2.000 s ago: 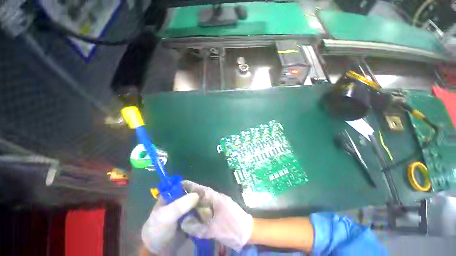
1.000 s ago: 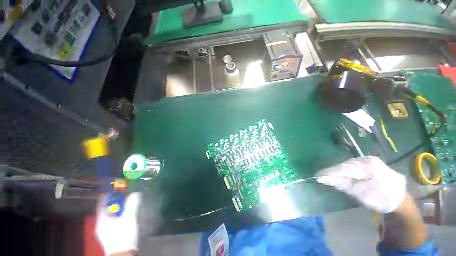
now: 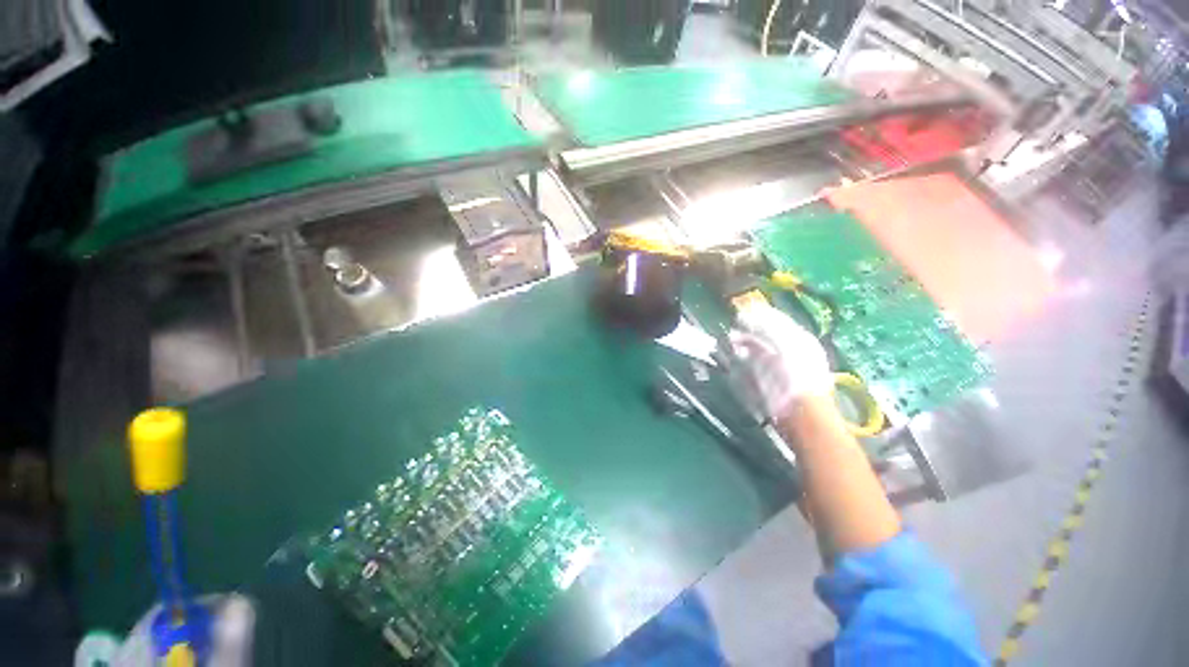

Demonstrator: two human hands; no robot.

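Note:
The green circuit board (image 3: 476, 560) lies on the dark green mat (image 3: 391, 404), silvery joints up, cut off at the bottom edge. My left hand (image 3: 224, 631), gloved in white, is at the bottom left, partly cut off. It holds the blue solder sucker (image 3: 162, 541), yellow plunger end upward. My right hand (image 3: 778, 364), also gloved, reaches over the right side beside the small tan tray (image 3: 751, 301) and the yellow part of the soldering iron (image 3: 786, 279). The fingers are blurred and I cannot tell whether they grip anything.
A black holder cup (image 3: 636, 289) with amber tape stands left of my right hand. White paper (image 3: 687, 339), tweezers (image 3: 698, 401), a yellow tape ring (image 3: 857, 404) and a larger board panel (image 3: 887, 313) lie nearby. The soldering station (image 3: 497, 235) is behind the bench edge.
The view has swung right, so bench things appear further left. My right hand has moved from beside the board to the holder area. My left hand still has the sucker.

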